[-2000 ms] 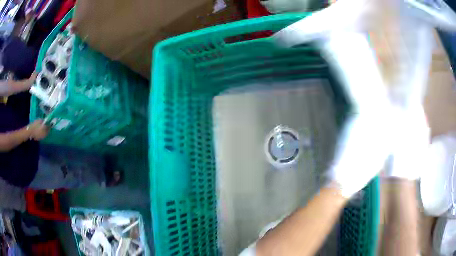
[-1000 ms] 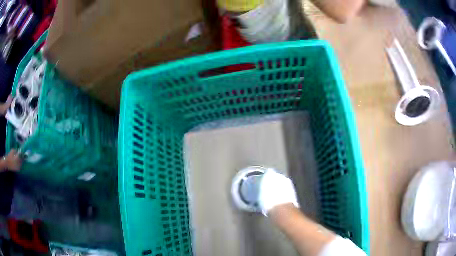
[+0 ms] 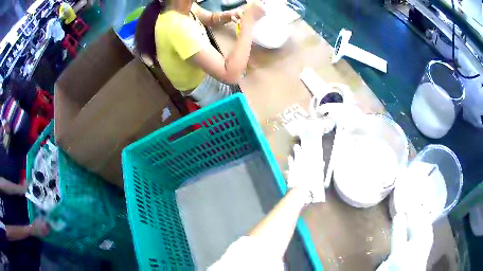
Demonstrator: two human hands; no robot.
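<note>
My left hand (image 3: 310, 166), in a white glove, reaches over the crate's right wall to the bench. White ring-like plastic shows at its fingertips; glove and plastic blend, so its grip is unclear. A white handle-and-ring part (image 3: 318, 87) with a dark centre lies just beyond. A large kettle body (image 3: 365, 172), white with a clear section, stands right of this hand. My right hand (image 3: 413, 238), gloved and blurred, is low at the right against a second kettle body (image 3: 423, 188); its fingers are not clear.
The green crate (image 3: 185, 132) has a grey-beige liner and no part visible inside. A person in yellow works at the far end of the cardboard-covered bench (image 3: 349, 233). Another handle-and-ring part (image 3: 365, 57) and a kettle body (image 3: 434, 108) are on the green conveyor. A brown box stands left.
The view has swung right towards the bench. My left hand has left the crate for the bench, and the ring is gone from the liner. My right hand has come into view.
</note>
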